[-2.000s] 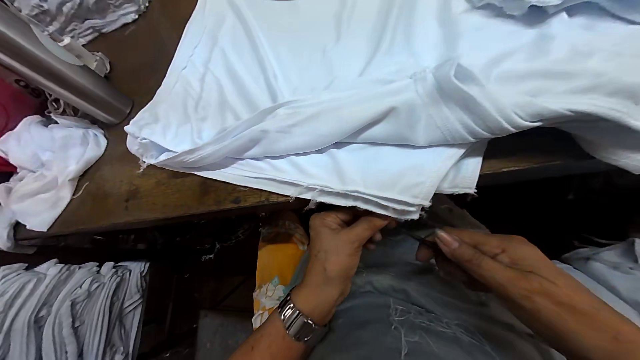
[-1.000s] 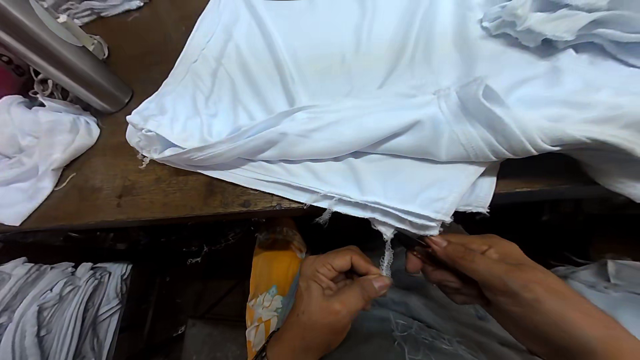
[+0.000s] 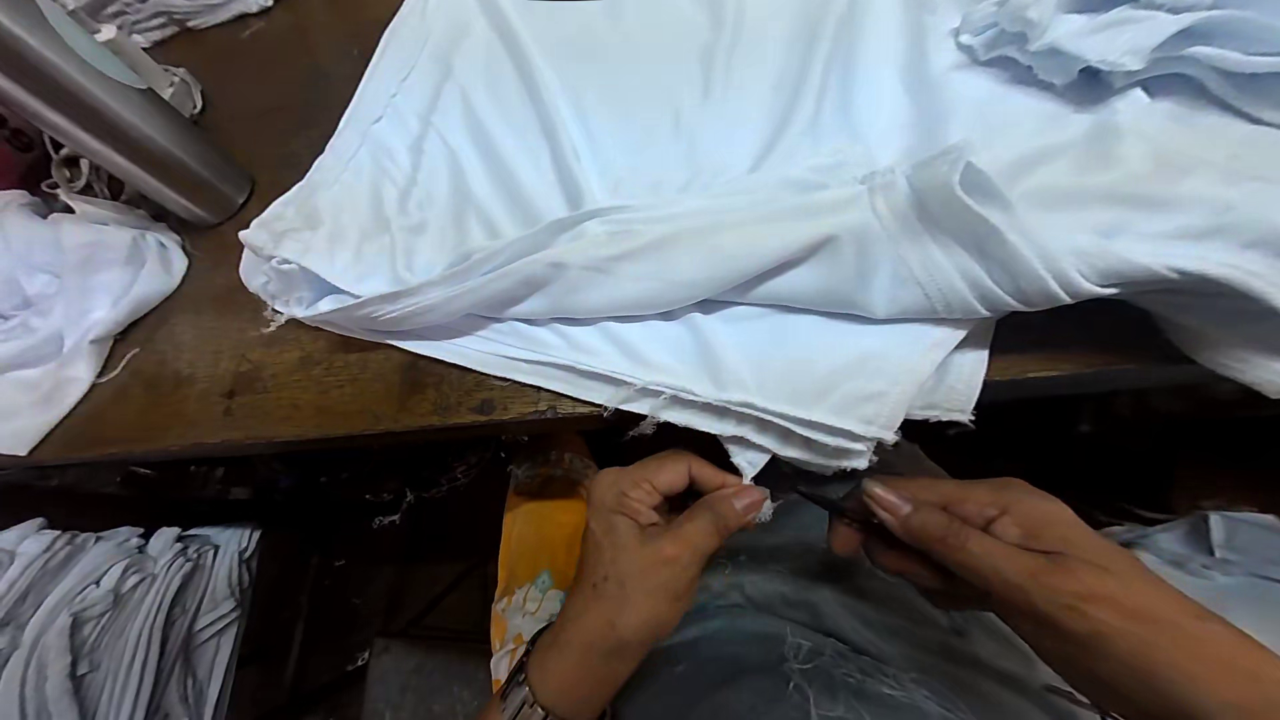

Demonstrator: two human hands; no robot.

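Observation:
White fabric pieces (image 3: 700, 250) lie in layers across the wooden table (image 3: 300, 395), their raw edges hanging over its front. My left hand (image 3: 665, 530), with a metal watch at the wrist, pinches a small frayed corner of the white fabric between thumb and index finger. To its right, my right hand (image 3: 950, 535) grips a small dark pointed tool (image 3: 835, 503), probably thread snips; its tip points toward the pinched corner without touching it. The rest of the tool is hidden by my fingers. Grey cloth with loose threads (image 3: 800, 630) lies beneath both hands.
A steel cylinder (image 3: 130, 120), perhaps a bottle, lies at the upper left, near a crumpled white cloth (image 3: 70, 290). Stacked white pieces (image 3: 120, 620) are at the lower left. Ruffled fabric (image 3: 1150, 40) sits at the upper right. Yellow floral cloth (image 3: 540, 550) hangs below the table edge.
The lacy strip of threads that hung between my hands one second ago no longer shows there. My left hand has moved up to the fabric's edge, and my right hand stays close by with the dark tool.

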